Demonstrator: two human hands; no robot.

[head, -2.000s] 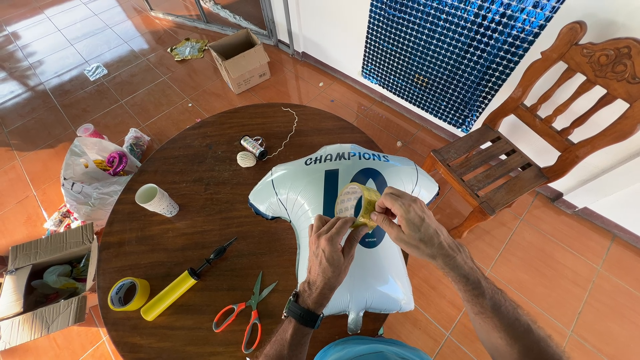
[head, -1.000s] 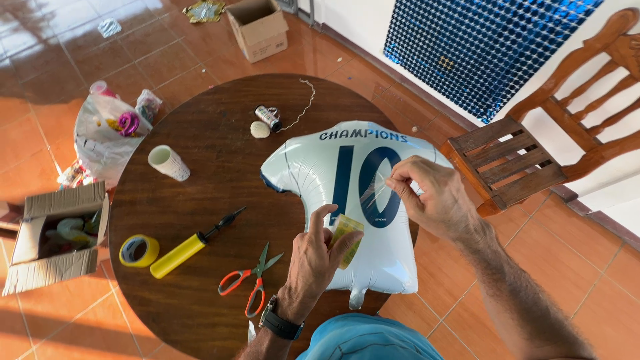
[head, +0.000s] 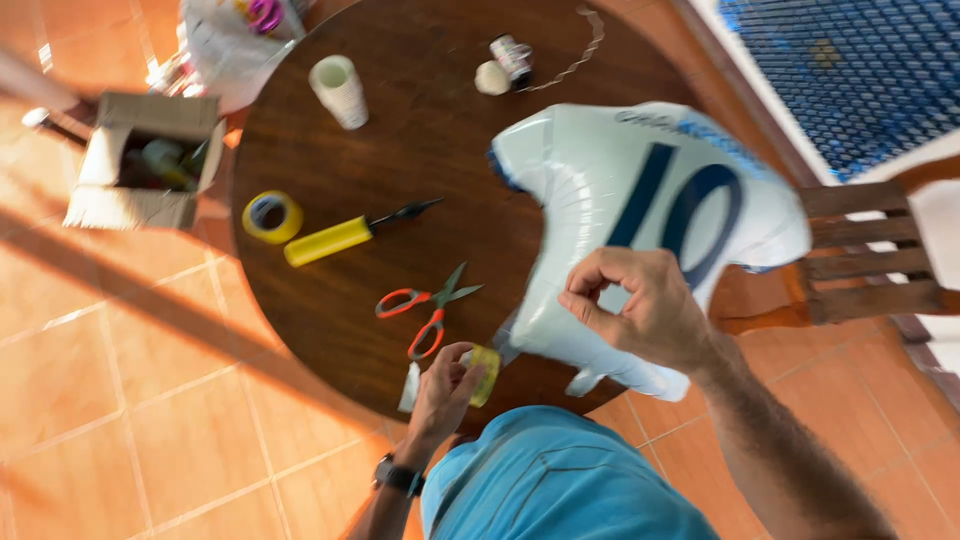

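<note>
A roll of clear yellowish tape (head: 486,375) is in my left hand (head: 444,394), low at the table's near edge. A transparent strip (head: 510,337) shows between the roll and the balloon; its full course cannot be made out. Over the lower part of a white shirt-shaped foil balloon (head: 577,202) is my right hand (head: 645,307), thumb and fingertips pinched together; whether it holds the strip's end is too blurred to tell. Left of the balloon, orange-handled scissors (head: 435,300) lie with blades apart. A small white piece (head: 409,387) is beside my left hand.
On the round wooden table (head: 420,150) are a yellow hand pump (head: 330,240), a yellow tape roll (head: 272,217), paper cups (head: 339,91) and a spool with string (head: 511,64). A cardboard box (head: 150,161) and plastic bag (head: 232,45) are at left, a wooden chair (head: 862,255) at right.
My left hand has moved with the tape roll from over the balloon to the near edge of the table, away from my right hand. The view has turned and shifted.
</note>
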